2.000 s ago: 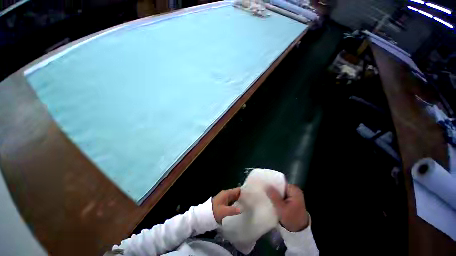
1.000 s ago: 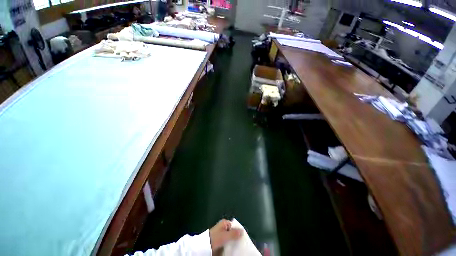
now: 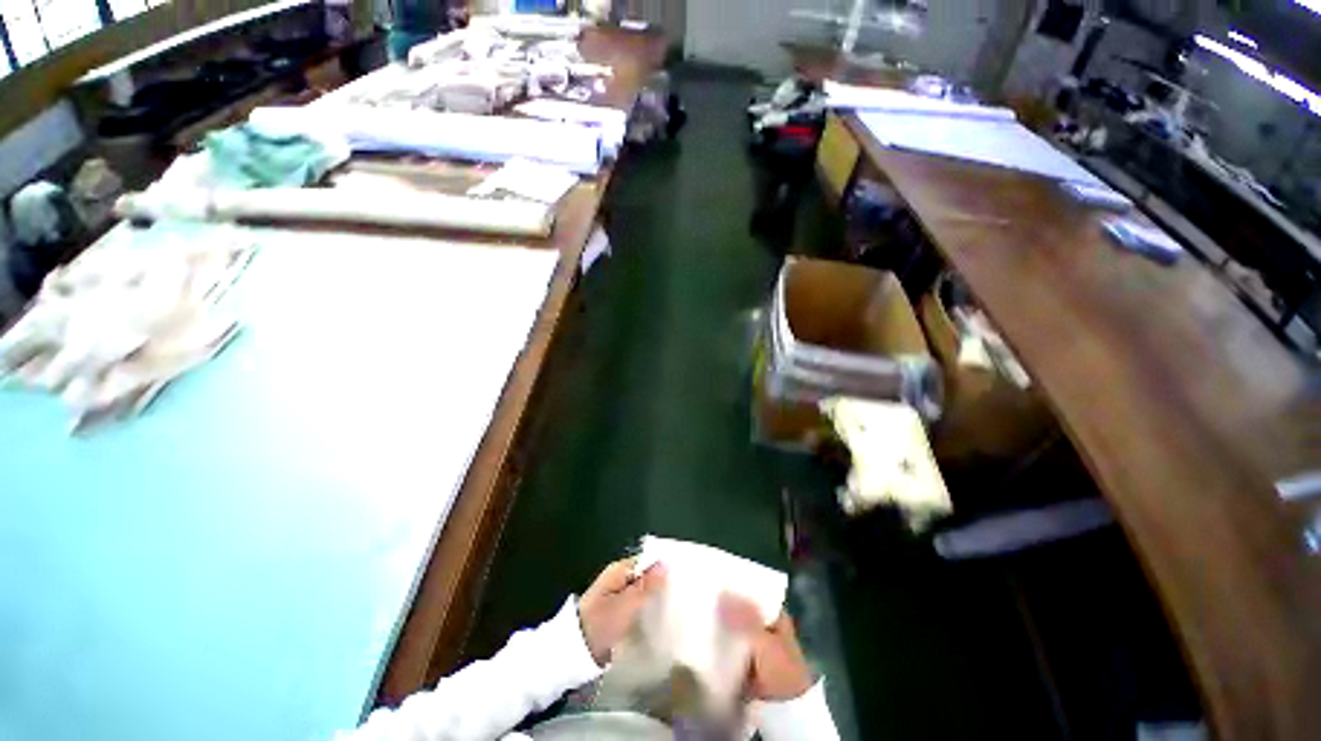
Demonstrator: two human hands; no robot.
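Observation:
A cream-white cut panel hangs between my two hands at the bottom centre, above the green floor. My left hand grips its left edge. My right hand holds its right side and is partly blurred. The panel's top edge stands up between the hands. Its lower part is blurred and runs down towards the picture's bottom edge.
At left is a table with aqua spread cloth, a crumpled cream fabric heap and fabric rolls. At right is a long brown table. An open cardboard box stands on the aisle floor, with pale yellow cloth beside it.
The view has moved forward along the aisle; the box, rolls and cream heap are nearer. The panel and both hands, mostly cut off one second ago, show higher in the picture.

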